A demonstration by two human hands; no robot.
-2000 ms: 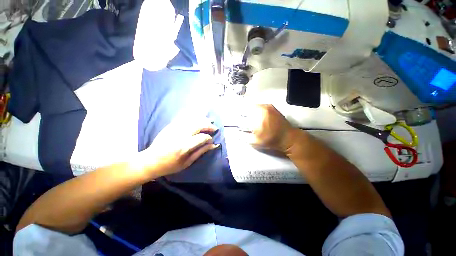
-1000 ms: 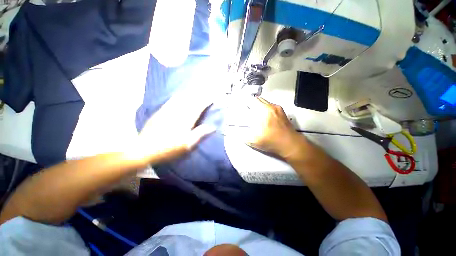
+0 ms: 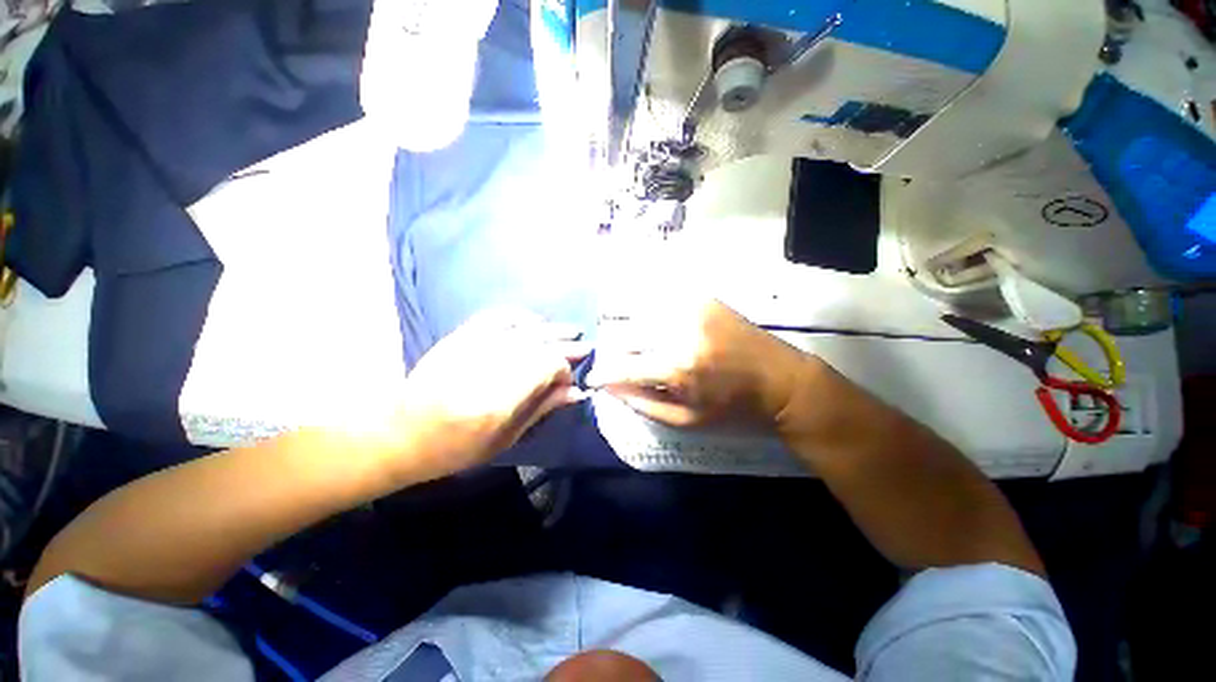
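Observation:
The navy garment piece (image 3: 460, 220) lies on the machine bed and looks pale blue in the lamp glare. Its right edge is between my hands, in front of the presser foot (image 3: 663, 213). My left hand (image 3: 494, 393) rests on the cloth and pinches its edge with the fingertips. My right hand (image 3: 694, 366) is close beside it, fingers bent at the same edge, touching or nearly touching the left fingertips. A small dark fold shows between them. Glare hides the needle and part of both hands.
The white machine head (image 3: 867, 80) stands behind. A black flat rectangle (image 3: 834, 216) lies under its arm. Scissors (image 3: 1047, 357) with red and yellow handles lie at right, near the blue control panel (image 3: 1147, 173). More navy cloth (image 3: 147, 173) spreads at left. A white glaring lamp shape (image 3: 424, 67) is left of the needle.
My hands have come together at the cloth edge, the right moving toward the front and left. The left no longer lies spread flat. Less cloth shows at the front table edge. The view has shifted slightly.

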